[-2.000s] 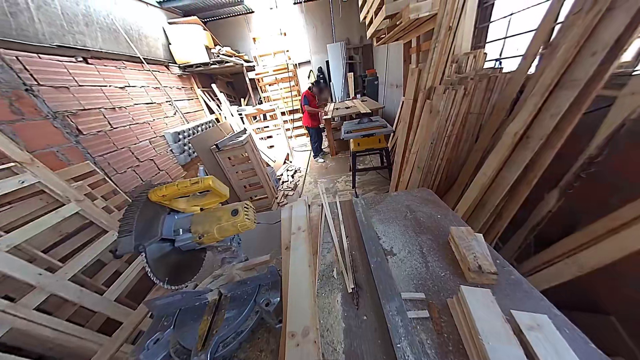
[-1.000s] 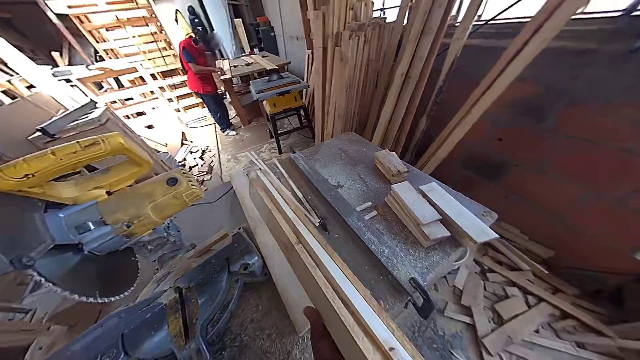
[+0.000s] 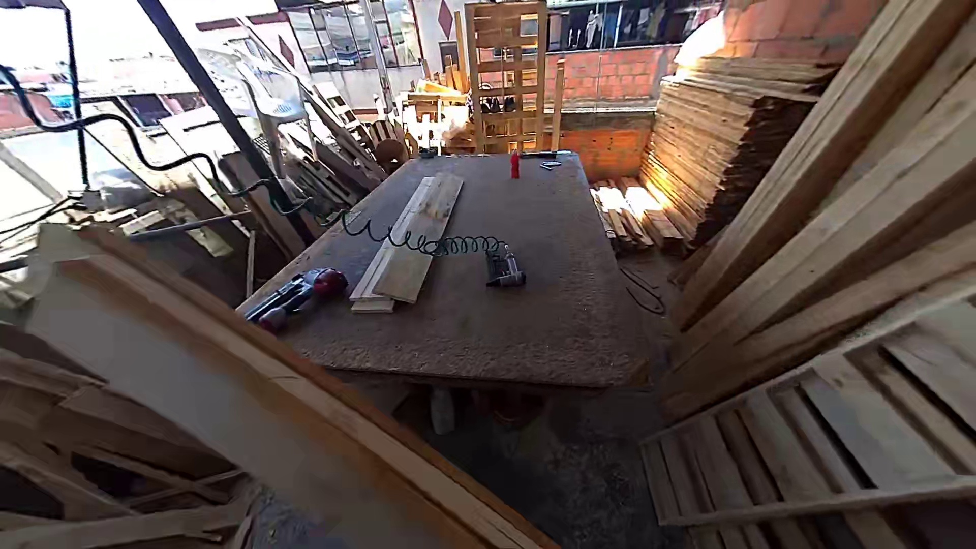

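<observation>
Neither of my hands shows in the head view, so what they hold is hidden. Long wooden boards [image 3: 267,381] lie together and slant across the lower left, close to the camera, their near end cut off by the bottom edge. Beyond them is a worktable [image 3: 534,328]. On it lie a few pale planks [image 3: 415,255], overlapping. A pneumatic nailer [image 3: 505,268] with a coiled air hose [image 3: 469,245] rests right of the planks. At the table's left edge lies a red and dark power tool [image 3: 301,296]. A red bottle [image 3: 515,165] stands near the far edge.
Stacked boards [image 3: 717,137] rise at the back right. Tall planks [image 3: 823,191] lean along the right side, above a slatted wooden pallet [image 3: 823,427]. Scrap wood [image 3: 114,435] fills the lower left. A white plastic chair [image 3: 278,95] and a wooden slatted frame [image 3: 507,76] are behind.
The view has turned strongly, from the saw bench and the person in red to another worktable. A hand seen at the bottom edge one second ago, at the long boards, is out of view.
</observation>
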